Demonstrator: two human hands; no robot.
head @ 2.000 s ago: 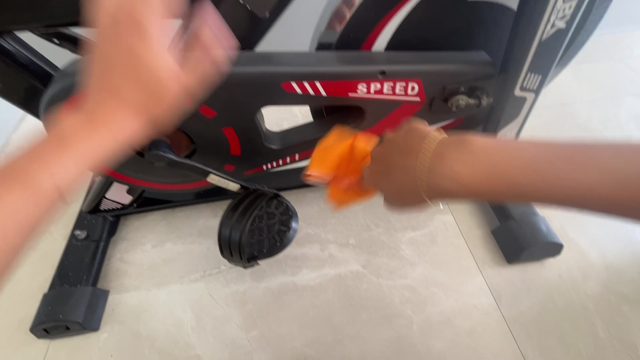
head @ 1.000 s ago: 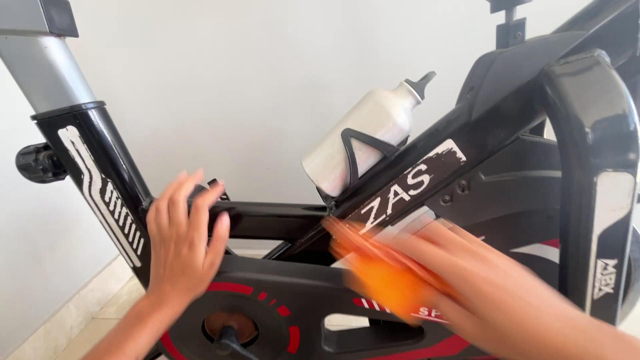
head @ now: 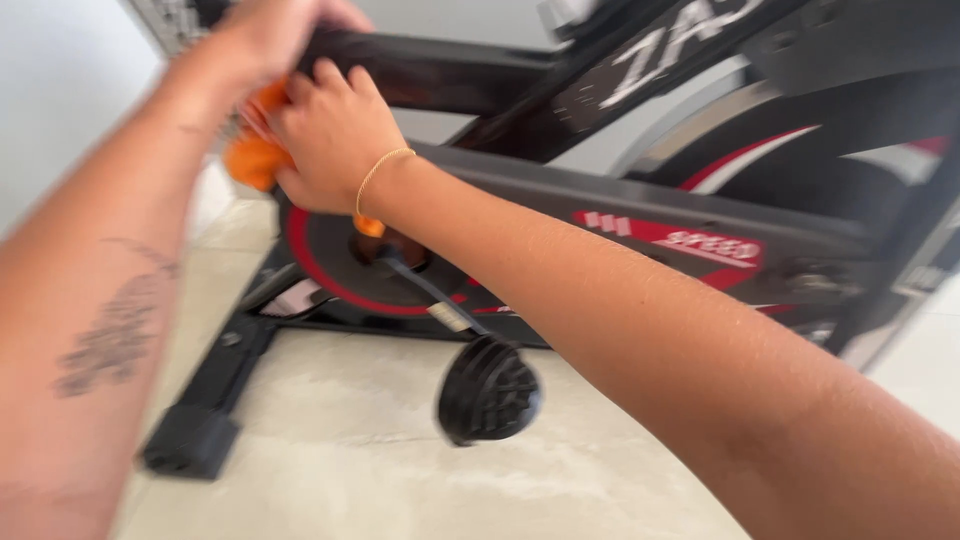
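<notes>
My right hand (head: 337, 135), with a thin gold bracelet at the wrist, grips an orange cloth (head: 259, 157) against the rear part of a black exercise bike's frame. Part of the cloth shows below the wrist as well. Just above and to the left, my left hand (head: 281, 34) is at the left end of the horizontal frame tube (head: 450, 71); its fingers are blurred and partly out of sight, so its grip cannot be told. Below the hands is the dark chain cover (head: 525, 180) with red markings.
A crank arm (head: 427, 289) slants down to a black pedal (head: 491, 390) above the pale tiled floor (head: 360, 465). The bike's rear foot (head: 191, 442) stands at lower left. The flywheel (head: 780, 142) is at right, and a pale wall rises behind.
My right hand has moved left along the bike with the orange cloth, close to my left hand. The view has tilted down since one second ago.
</notes>
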